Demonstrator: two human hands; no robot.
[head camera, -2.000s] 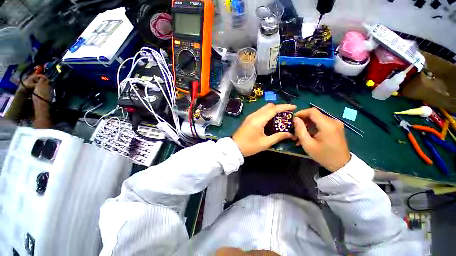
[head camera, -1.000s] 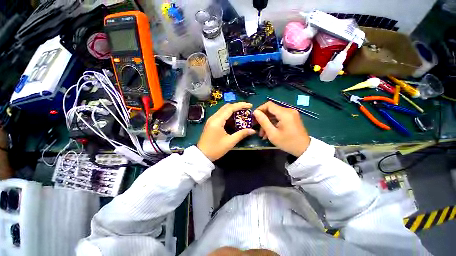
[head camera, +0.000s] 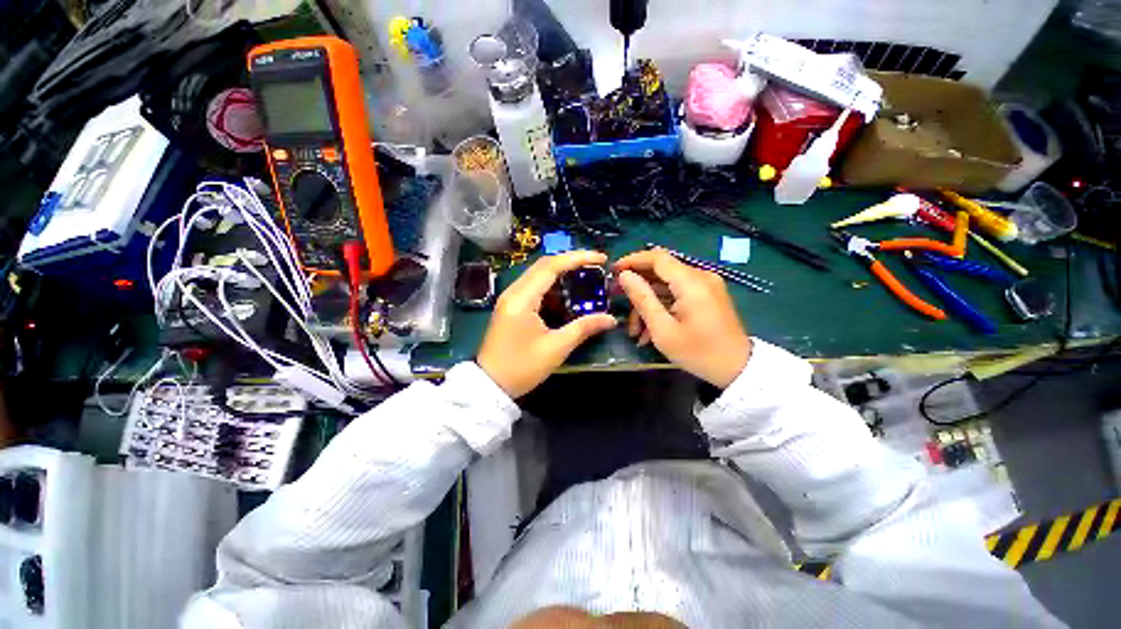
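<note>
A small dark smartwatch housing (head camera: 586, 291) is held at the bench's front edge, its upward face dark with a few bright spots. My left hand (head camera: 531, 322) grips it by its left side between thumb and fingers. My right hand (head camera: 691, 312) is at its right side, fingers curled, fingertips close to the housing; whether they touch it or hold a small part cannot be told. Thin silver tweezers (head camera: 725, 269) lie on the green mat behind my right hand. Another dark watch unit (head camera: 475, 284) lies left of my left hand.
An orange multimeter (head camera: 322, 160) and white cables (head camera: 226, 277) are at left, a parts tray (head camera: 209, 433) below them. A plastic cup (head camera: 477, 203), white bottle (head camera: 525, 145) and blue bin (head camera: 618, 145) stand behind. Orange-handled cutters (head camera: 907, 285) and blue-handled pliers (head camera: 955, 296) lie right.
The view has swung so the bench sits further left than at first. The housing's upward face showed many gold and pale details before; now it looks dark with bright spots. Both hands stay around it.
</note>
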